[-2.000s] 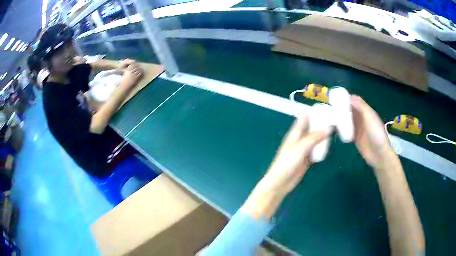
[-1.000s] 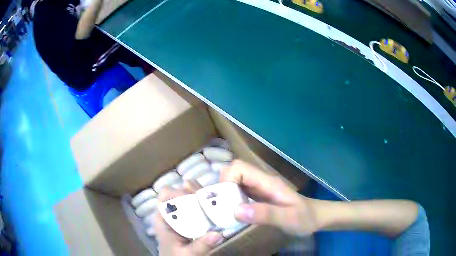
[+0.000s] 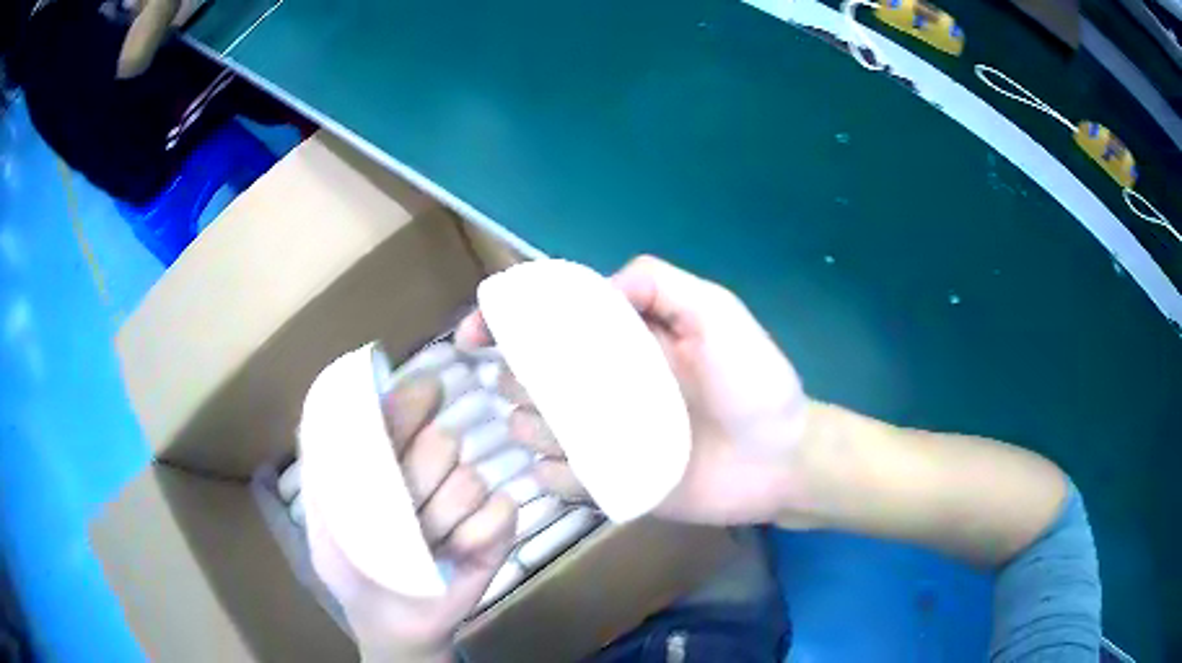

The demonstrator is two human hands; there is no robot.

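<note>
My left hand (image 3: 447, 518) holds a glossy white plastic shell (image 3: 357, 473) with its fingers curled over the inner side. My right hand (image 3: 739, 402) holds a second white shell (image 3: 590, 389), tilted, with the fingertips showing past its left edge. The two shells are apart, and no cutouts show on the sides facing me. Both hands are above the open brown carton (image 3: 279, 292). Rows of white shells (image 3: 499, 466) lie inside the carton, partly hidden by my hands.
A green-topped bench (image 3: 648, 143) with pale metal edging runs beside the carton. Yellow units (image 3: 923, 23) with white cords sit along its far side. A person in dark clothes (image 3: 97, 104) sits at upper left near a blue stool (image 3: 195, 194). The floor is blue.
Both hands have come from over the bench to above the carton. The two shells, side by side with cutouts showing a second ago, are now apart, turned and nearer the camera.
</note>
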